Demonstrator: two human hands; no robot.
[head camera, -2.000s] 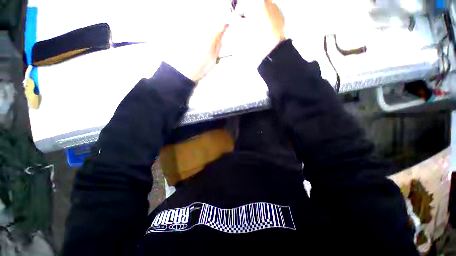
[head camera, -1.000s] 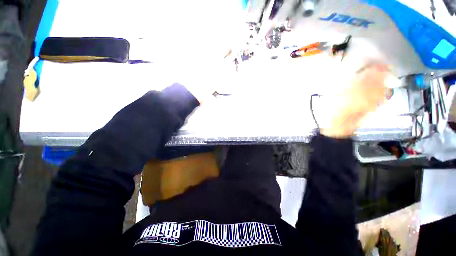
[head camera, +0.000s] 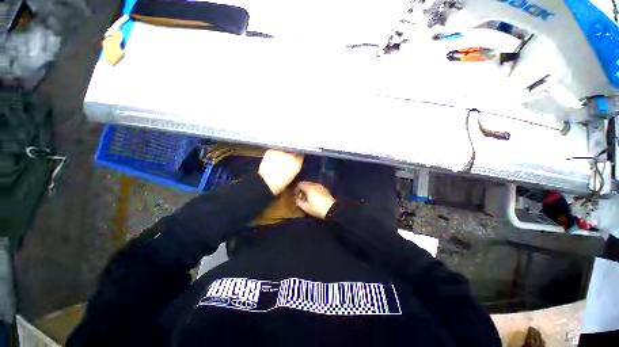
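My left hand (head camera: 280, 171) is below the table's front edge, over the lap, at the tan pieces; its fingers are partly hidden. My right hand (head camera: 313, 199) is beside it, fingers curled at the edge of a tan piece (head camera: 277, 210) on the lap. Whether either hand grips a piece cannot be told. More tan pieces (head camera: 234, 150) show edge-on left of my left hand. A dark piece with a tan edge (head camera: 193, 15) lies at the table's upper left, with a thin dark strip trailing from its right end.
The sewing machine (head camera: 543, 41) stands upper right, with orange-black snips (head camera: 470, 55) under its arm. A brown curved item (head camera: 494, 131) and dark cord lie near the table's front edge (head camera: 326, 152). A blue basket (head camera: 153, 154) sits below left. A white-framed tray (head camera: 514, 207) hangs lower right.
Both hands have moved from the tabletop down to the lap. The view has shifted, showing more of the blue basket. The dark piece now appears higher in the picture.
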